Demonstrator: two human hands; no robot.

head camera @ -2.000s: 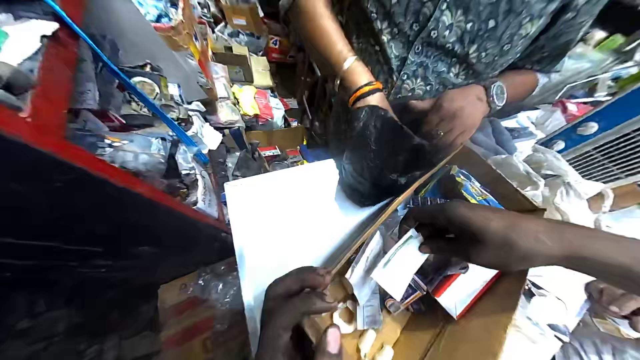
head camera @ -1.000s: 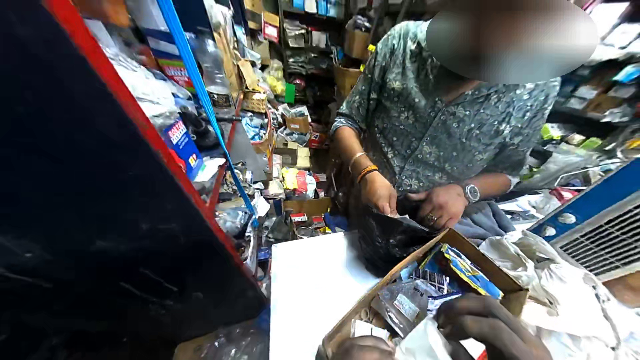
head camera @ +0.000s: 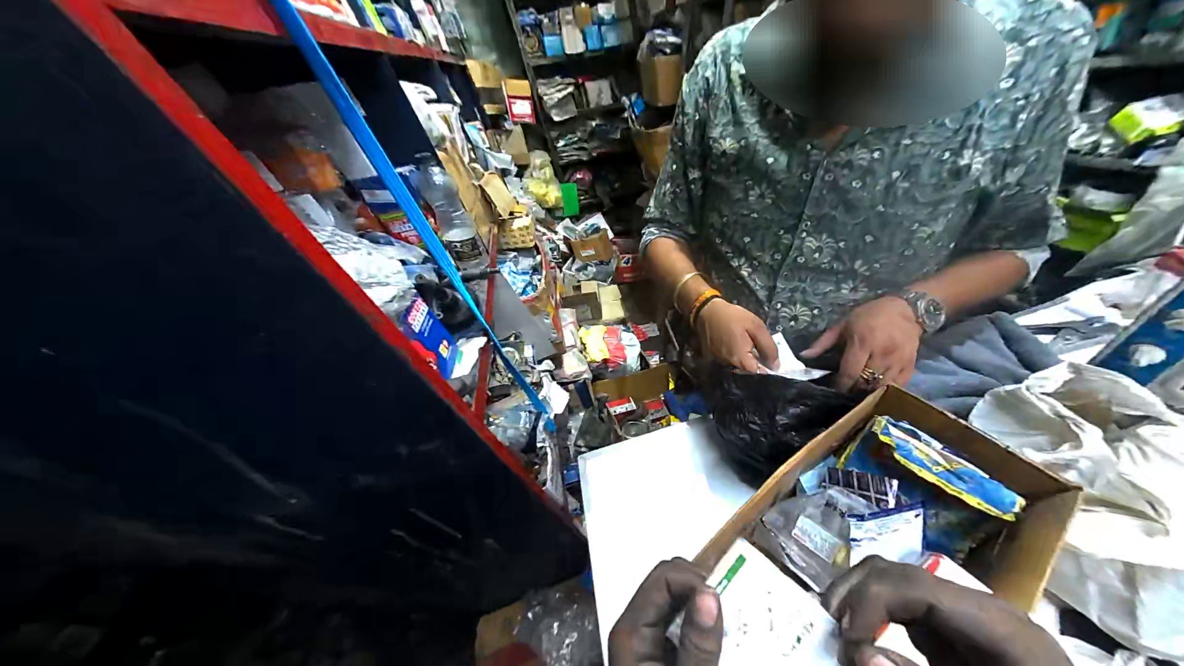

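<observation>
My left hand [head camera: 668, 615] and my right hand [head camera: 925, 610] hold a white paper packet with a green mark [head camera: 768, 606] between them, over the near end of an open cardboard box [head camera: 1045, 546]. In the box lie a blue and yellow packet [head camera: 948, 462], a clear plastic bag [head camera: 814, 536] and other small packets. Beyond the box, another person [head camera: 860, 213] in a patterned shirt holds a small white paper [head camera: 791, 361] above a black plastic bag [head camera: 777, 416].
A white board [head camera: 647, 509] lies under the box's left side. A dark panel with a red edge [head camera: 370, 305] and a blue strap [head camera: 407, 199] stands on the left. Crumpled white bags [head camera: 1101, 444] lie on the right, and cluttered shelves [head camera: 592, 55] stand behind.
My hands have come together on the white packet, lower in the view; my right hand was inside the box earlier. The other person now holds a white paper above the black bag. The view has tilted up.
</observation>
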